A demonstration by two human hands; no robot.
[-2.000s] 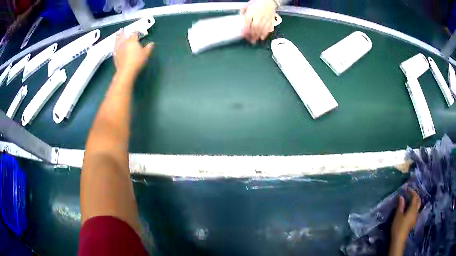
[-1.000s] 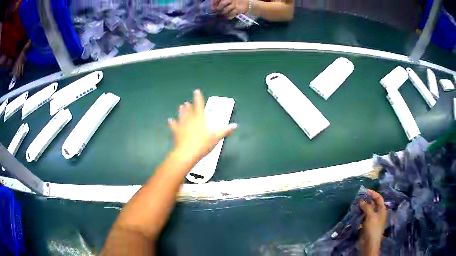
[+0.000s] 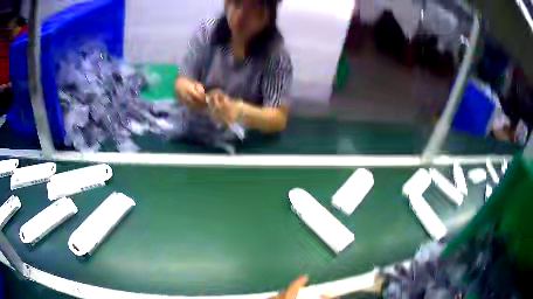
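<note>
A small part of a hand, most likely my left hand, shows blurred at the bottom edge by the near rail. The picture edge cuts it off, so what it holds is hidden. My right hand is not in view. Nearest in front, a long white plastic unit lies slanted on the green conveyor belt. A shorter white unit lies behind it. Another long white unit lies at the left.
More white units lie at the belt's left and right. A pile of polybags and a green crate stand at lower right. Frame posts rise from the far rail. Across sits a person beside bags and a blue bin.
The view has tilted up. My left arm has left the belt, and the white unit under that hand is out of view. My right hand, earlier at the bag pile, has left the picture.
</note>
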